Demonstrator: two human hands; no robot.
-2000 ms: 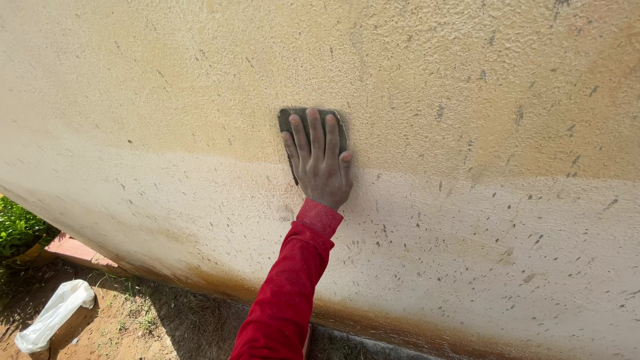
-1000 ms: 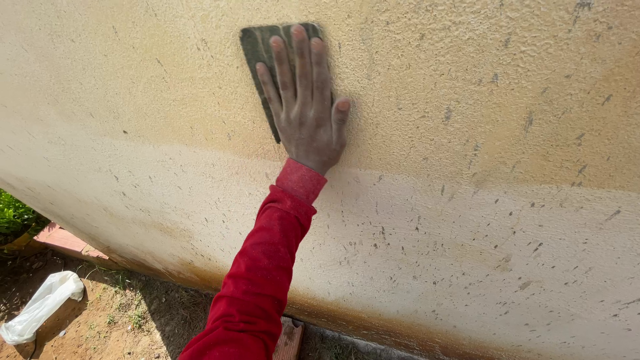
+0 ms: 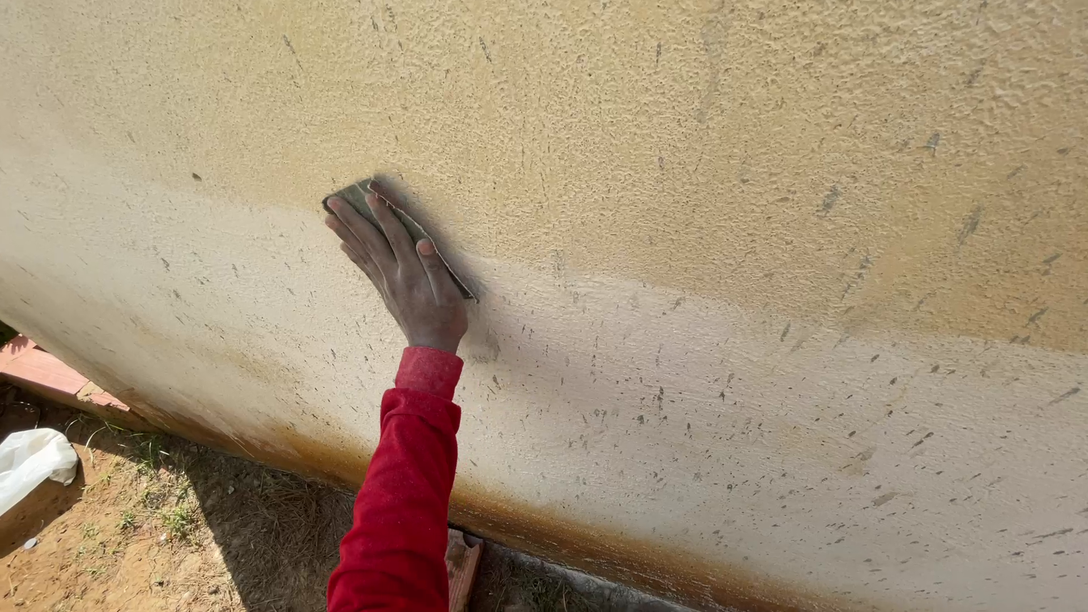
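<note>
My left hand [image 3: 408,276], in a red sleeve, lies against a rough plastered wall [image 3: 646,170]. Under its fingers and palm is a dark grey-green sheet [image 3: 353,196], apparently folded sandpaper, held to the surface. The sheet's right edge stands slightly off the wall beside my thumb, and the hand covers much of it. Both are near the border between the yellowish upper coat and the pale lower band. Dark specks and streaks mark both parts of the wall. My right hand is out of view.
Brown staining runs along the wall's foot. A white plastic bag [image 3: 36,459] lies on sandy ground at the lower left, near reddish blocks [image 3: 51,374]. Another reddish block [image 3: 461,565] shows beside my sleeve at the bottom. Grass tufts and shadow cover parts of the ground.
My left hand has come down the wall with the sheet, from the yellowish area to the colour border. It now tilts further left. The camera view has shifted somewhat.
</note>
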